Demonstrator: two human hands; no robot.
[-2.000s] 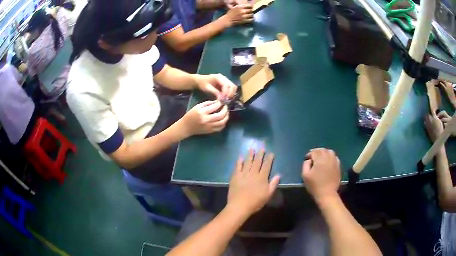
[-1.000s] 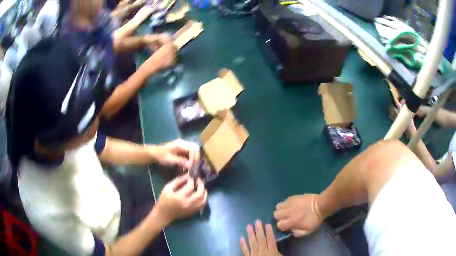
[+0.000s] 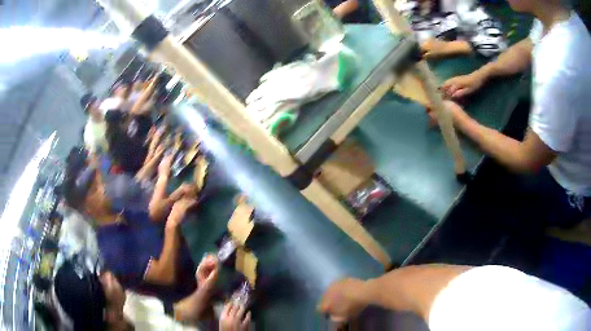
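Observation:
My right hand (image 3: 345,298) is at the lower middle, blurred and curled, at the table's near edge; what its fingers do is too blurred to tell. My left hand is not in view. An open carton (image 3: 370,198) with shiny bagged contents stands on the green-topped table beyond my right hand, behind a rack post. Its brown lid (image 3: 347,161) stands up and is partly hidden by the post.
Cream rack posts (image 3: 223,110) cross in front of me. White gloves with green cuffs (image 3: 291,94) lie on the shelf beside a dark grey block (image 3: 249,42). A person in white (image 3: 560,90) sits right. Workers and open cartons (image 3: 241,223) line the left side.
The view has swung right and tilted, bringing the rack and the right-hand worker close. My left hand has left the picture. My right arm still reaches to the table edge.

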